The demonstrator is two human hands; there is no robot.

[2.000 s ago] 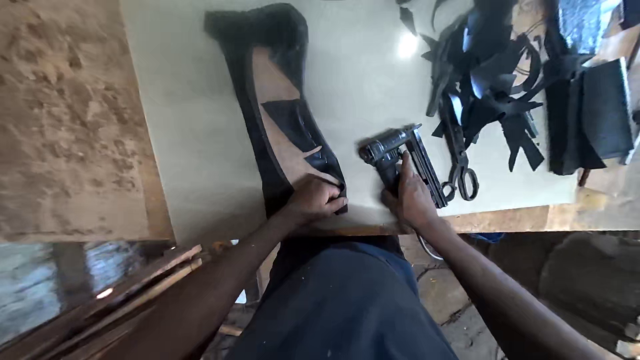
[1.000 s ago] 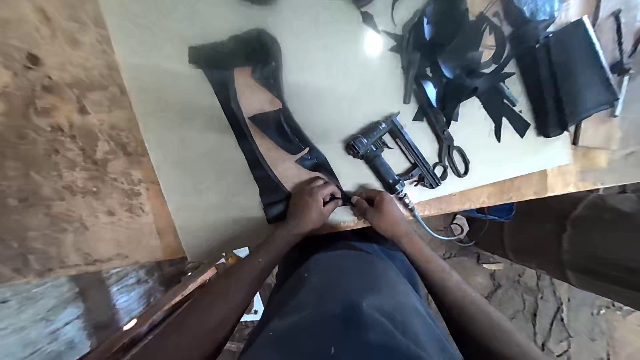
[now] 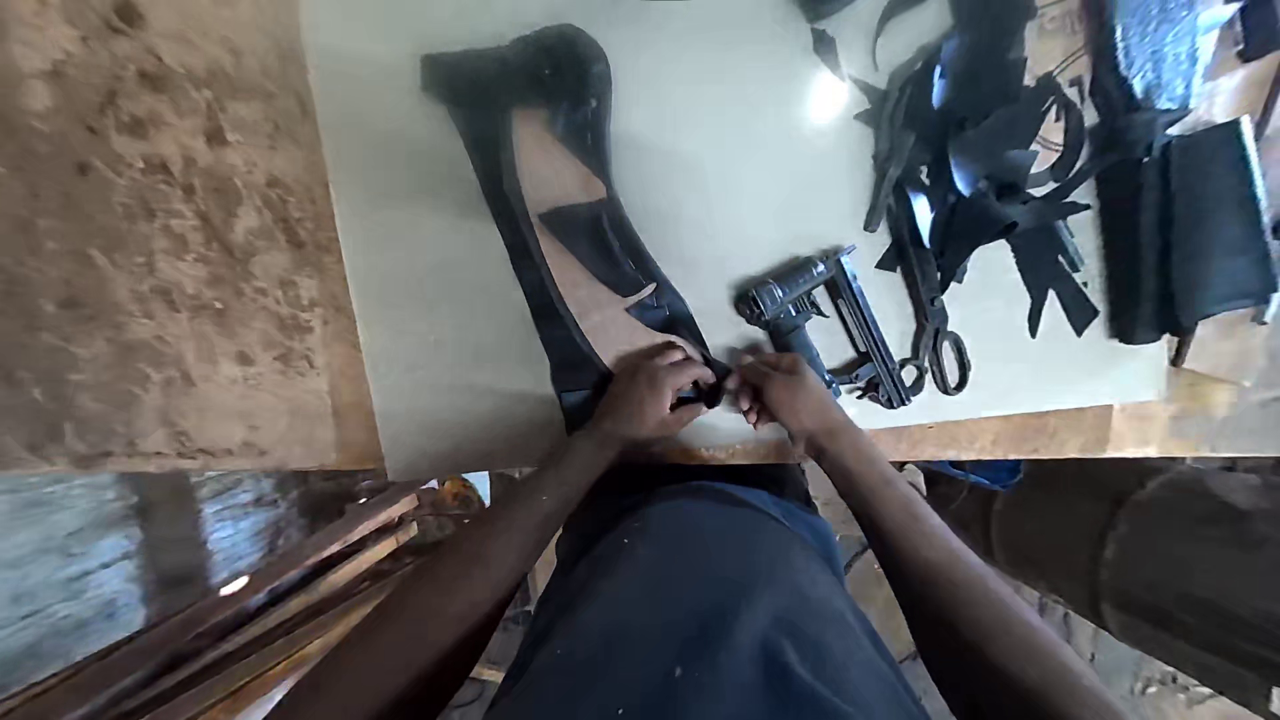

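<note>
A long curved panel wrapped at its edges in black covering (image 3: 515, 245), with a tan board surface showing in the middle, lies on a pale sheet (image 3: 740, 150). My left hand (image 3: 655, 390) rests on its near end, fingers pinching the folded black covering. At the near right corner, my right hand (image 3: 775, 395) has its fingertips bent against the same covering; what lies between them is hard to see. Just right of that hand, a pneumatic staple gun (image 3: 825, 320) lies on the sheet, its handle partly behind the hand.
Black-handled scissors (image 3: 935, 340) lie beside the staple gun, partly under black offcuts (image 3: 990, 160). Folded black material (image 3: 1215, 220) sits at the far right. The table's wooden front edge (image 3: 990, 432) runs close to my lap. Wooden strips (image 3: 330, 560) stand below left.
My right hand was on the staple gun two seconds ago; it has let go and moved left to the panel's near corner. My left hand has stayed on the panel's near end.
</note>
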